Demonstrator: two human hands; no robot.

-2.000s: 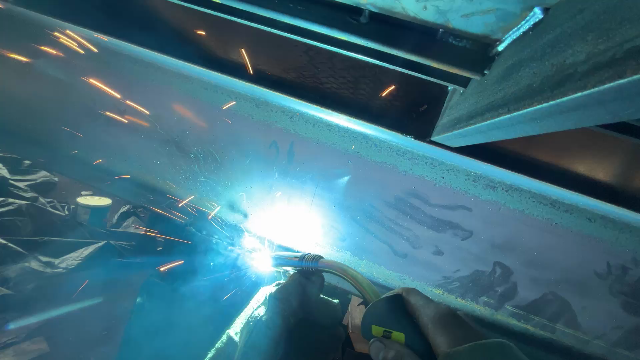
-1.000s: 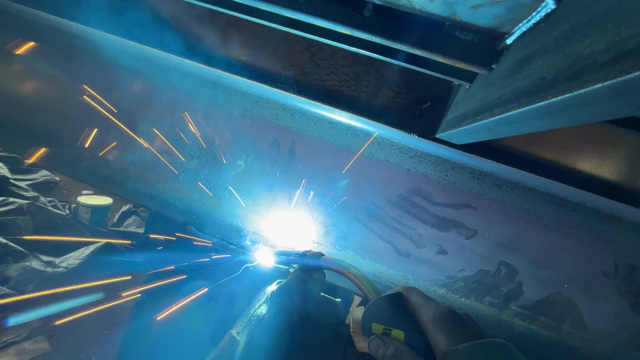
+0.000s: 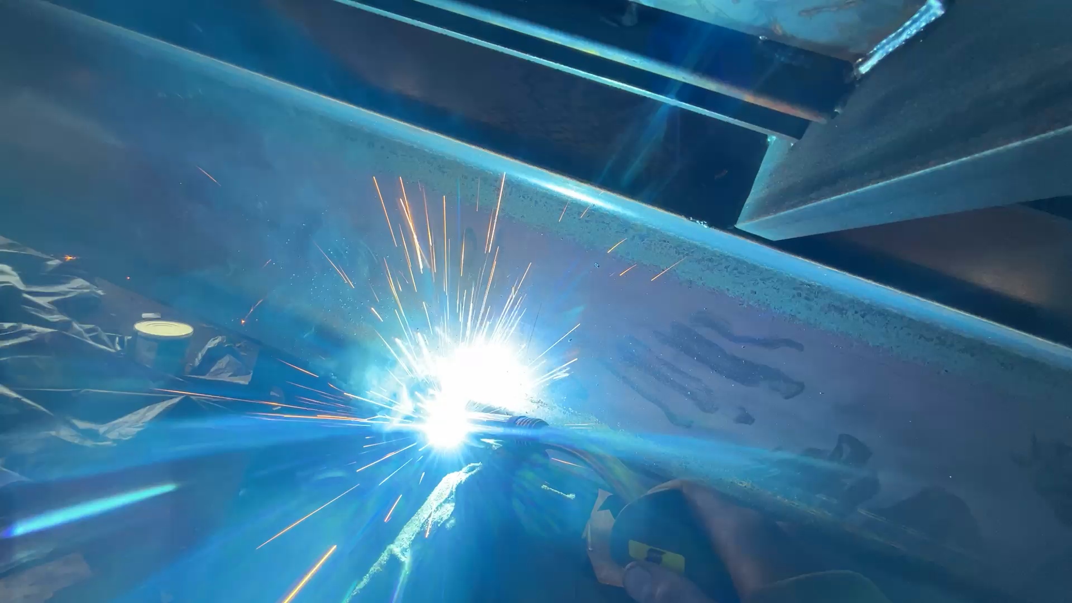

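A welding torch (image 3: 599, 461) with a curved neck points left, its tip lost in the white glare of the arc (image 3: 446, 419). My right hand (image 3: 712, 544) is closed around its dark handle, which has a yellow patch. My left hand (image 3: 528, 494) appears as a dark gloved shape just under the front of the neck; glare and shadow hide its fingers. Sparks fan up and left over the broad steel beam (image 3: 536, 276), which shows dark smears right of the arc. A second bright glow, on the steel, sits right beside the tip.
An angled steel member (image 3: 904, 176) and parallel steel edges (image 3: 586, 63) stand beyond the beam at upper right. At left are an open-looking round can (image 3: 163, 339) and crumpled dark sheeting (image 3: 59, 310). A pale rough-edged strip (image 3: 419, 519) runs below the arc.
The sparks now fan mostly upward from the arc, and the blue glare spreads wider over the lower part of the view. Both hands stay near the same places.
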